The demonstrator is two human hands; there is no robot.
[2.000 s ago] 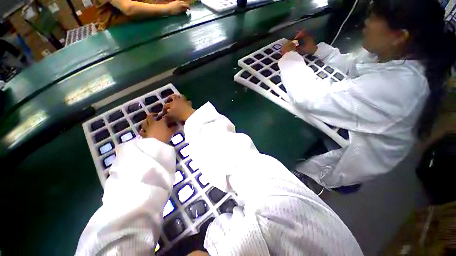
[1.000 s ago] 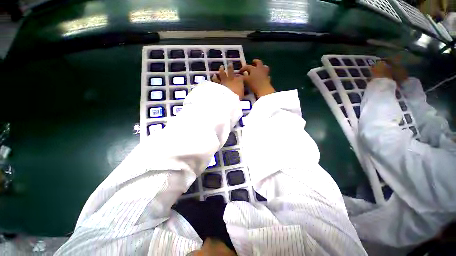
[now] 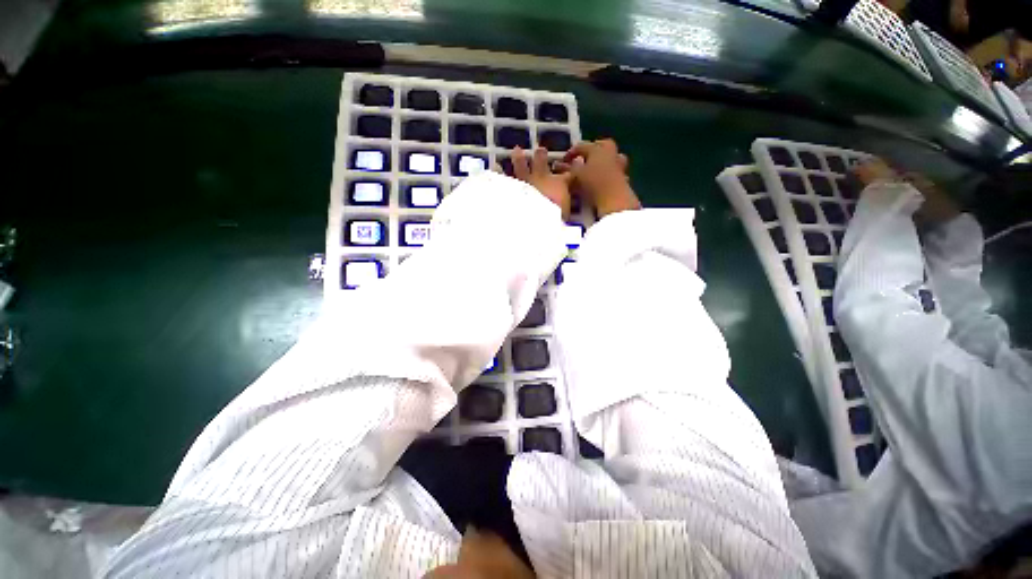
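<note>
A white pocket tray (image 3: 336,204) lies in front of me on the green bench, with a square unit in each visible pocket. The top two rows hold dark units (image 3: 469,104). Below, lit displays (image 3: 369,161) glow white or bluish; some show speckled patterns. Dark units show again near the tray's bottom. My left hand (image 3: 541,179) lies over the tray's right part, third row, fingers bent. My right hand (image 3: 605,175) is at the tray's right edge, its fingertips beside my left hand. The fingertips are too small to tell whether they grip a unit. My sleeves hide the tray's middle.
Two overlapping trays (image 3: 781,243) lie to the right, where a person in a white smock (image 3: 922,339) works. A dark strip (image 3: 690,85) crosses the bench behind my tray. More trays (image 3: 888,34) are at the top right. A small pale scrap (image 3: 317,267) lies by my tray's left edge.
The view has turned from slanted to nearly straight over the tray. Compared with that earliest frame, my hands are lower, at the third row by the right edge. Since the last frame they have barely moved.
</note>
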